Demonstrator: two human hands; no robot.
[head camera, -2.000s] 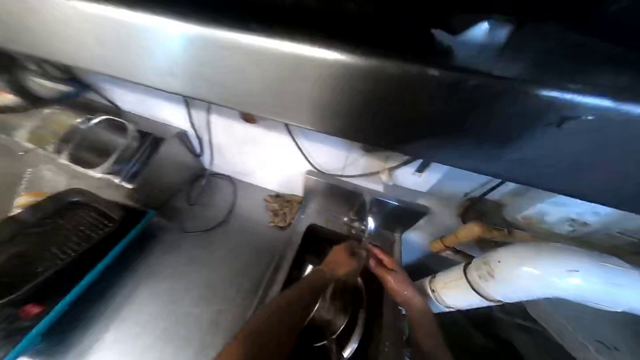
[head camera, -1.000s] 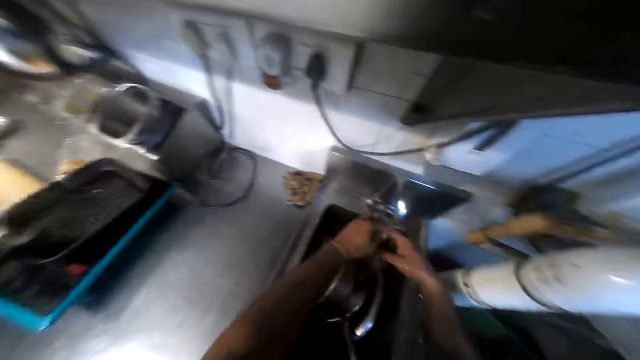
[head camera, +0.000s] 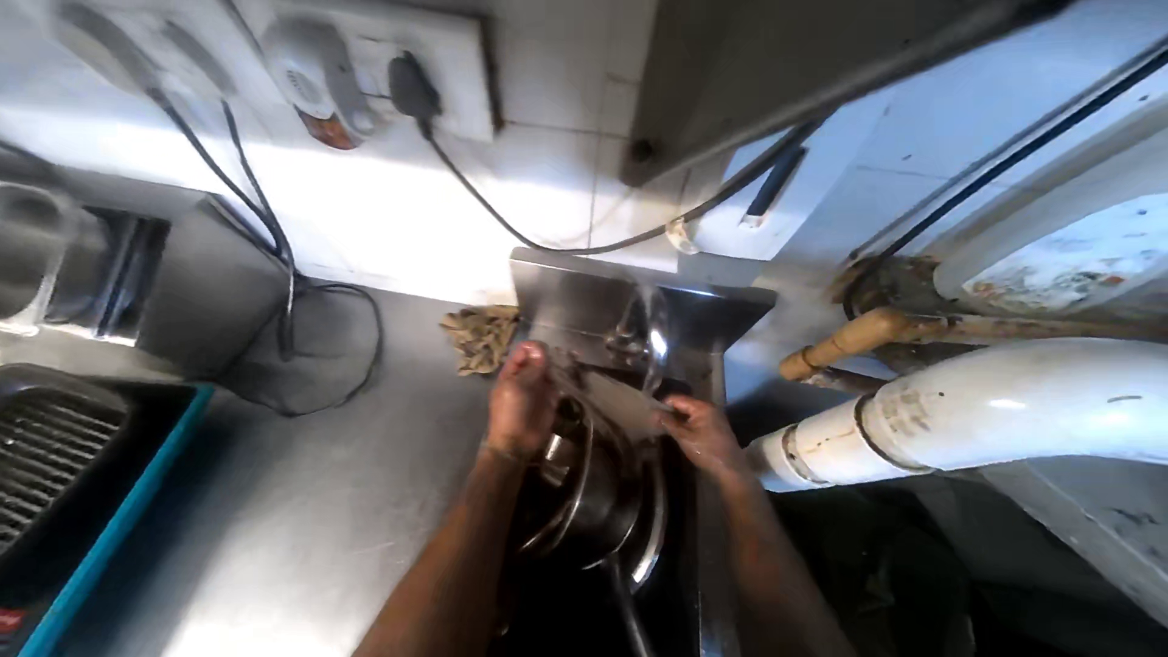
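Over a small metal sink (head camera: 714, 547), a blurred flat item (head camera: 625, 401), perhaps a cloth or thin sheet, spans the space between my hands. My right hand (head camera: 701, 433) pinches its right end below the metal tap (head camera: 655, 338). At its left end is my left hand (head camera: 524, 401), with fingers curled; whether they grip it is unclear from this angle. Beneath both hands, metal pots or bowls (head camera: 607, 511) lie in the sink, with a long handle pointing down. A crumpled brown cloth (head camera: 481, 339) rests on the counter just left of the sink.
Left are a black tray (head camera: 55, 438) in a teal-edged container (head camera: 128, 511), a metal appliance (head camera: 246, 274) and a looped black cable (head camera: 379, 338). Sockets with plugs (head camera: 415, 87) line the wall. A metal shelf (head camera: 776, 82) overhangs; a thick white pipe (head camera: 1022, 401) runs at right.
My hands, close together before, are now apart, with the flat item visible between them. The view has moved closer to the sink and wall.
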